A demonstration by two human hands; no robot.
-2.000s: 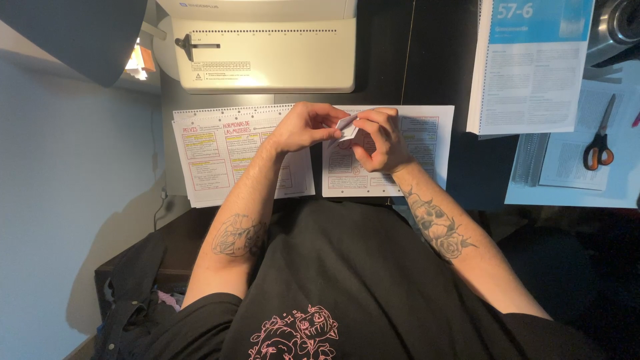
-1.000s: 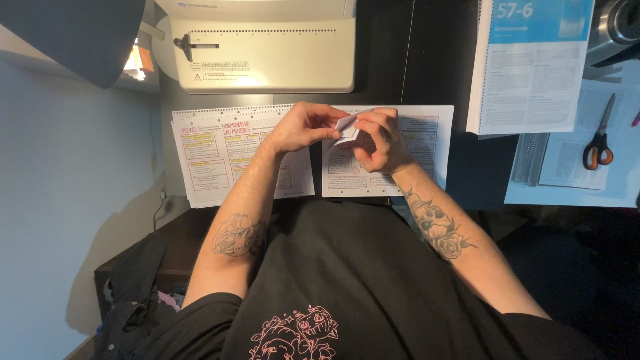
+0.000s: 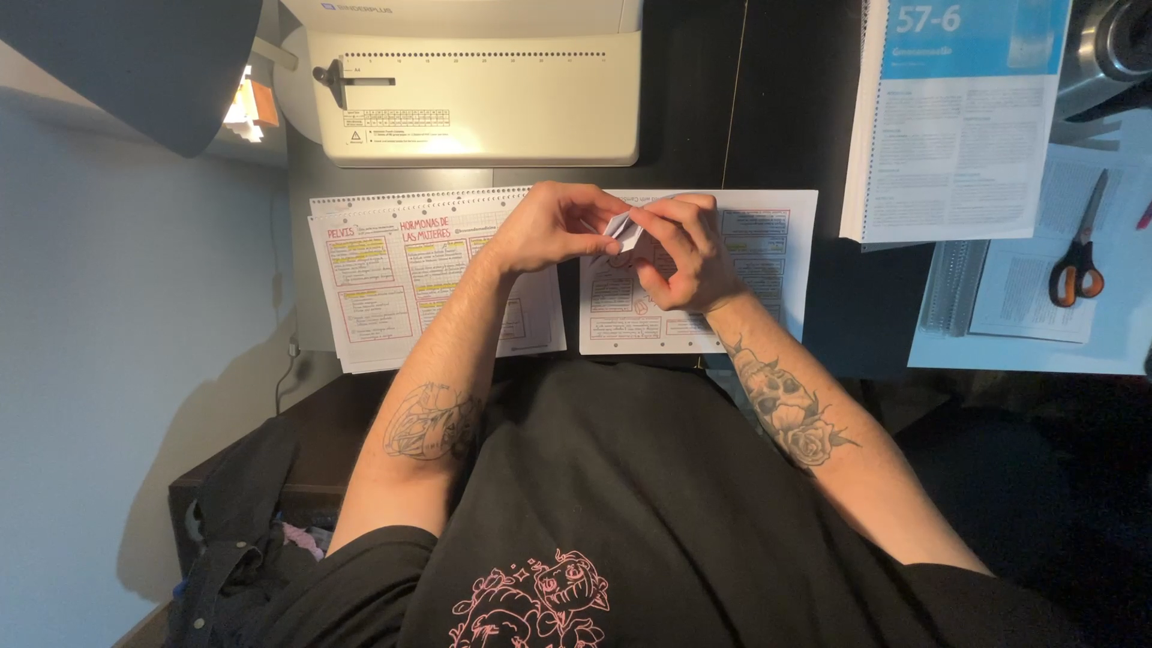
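A small folded piece of white paper (image 3: pixel 623 232) is pinched between my two hands in the head view. My left hand (image 3: pixel 562 227) grips its left side with thumb and fingers. On its right side, the fingertips of my right hand (image 3: pixel 686 252) hold it. Beneath my left hand and forearm lies a stack of punched sheets with handwritten, highlighted notes (image 3: pixel 369 315). Another stack of printed sheets (image 3: pixel 783 270) lies under my right hand, with part of it hidden by that hand.
A cream binding machine (image 3: pixel 486 108) stands behind the sheets, beside a dark lamp shade (image 3: pixel 135 54). At right are a spiral-bound booklet (image 3: pixel 963 153), scissors with black and orange handles (image 3: pixel 1076 274), a spiral-bound document (image 3: pixel 1026 301) and a metal vessel (image 3: pixel 1111 45).
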